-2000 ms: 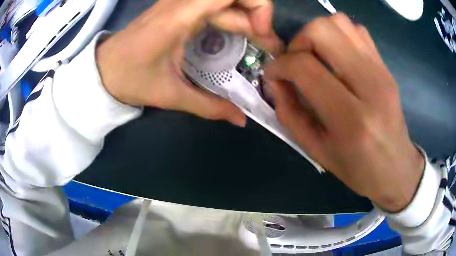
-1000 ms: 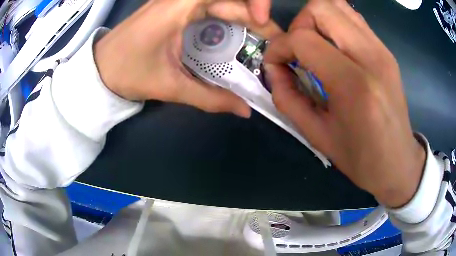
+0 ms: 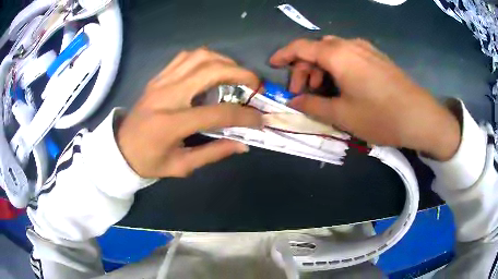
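Observation:
The open white fan housing shell point(image 3: 306, 143) lies tilted across the black mat, its inside showing. My left hand point(image 3: 188, 114) grips its round end, which is mostly hidden by the fingers. A bright blue battery cell point(image 3: 277, 92) sits at the shell's upper edge. My right hand point(image 3: 360, 90) is beside the cell, thumb at its right end and index finger lifted away; whether it grips the cell is unclear. Red and black wires point(image 3: 306, 132) run along the shell to the white neckband arm point(image 3: 407, 174), which curves down over the mat's front edge.
A pile of white neck fans with blue cells point(image 3: 112, 65) lies at the left. A printed white strip point(image 3: 298, 17) lies on the mat point(image 3: 218, 201) at the back. A heap of release liner point(image 3: 476, 32) is at the far right. A white piece shows at the top edge.
The shell has been turned so its inside and wires show, and sits lower. My left hand has moved down over its round end. My right hand has risen and opened somewhat, showing the blue cell.

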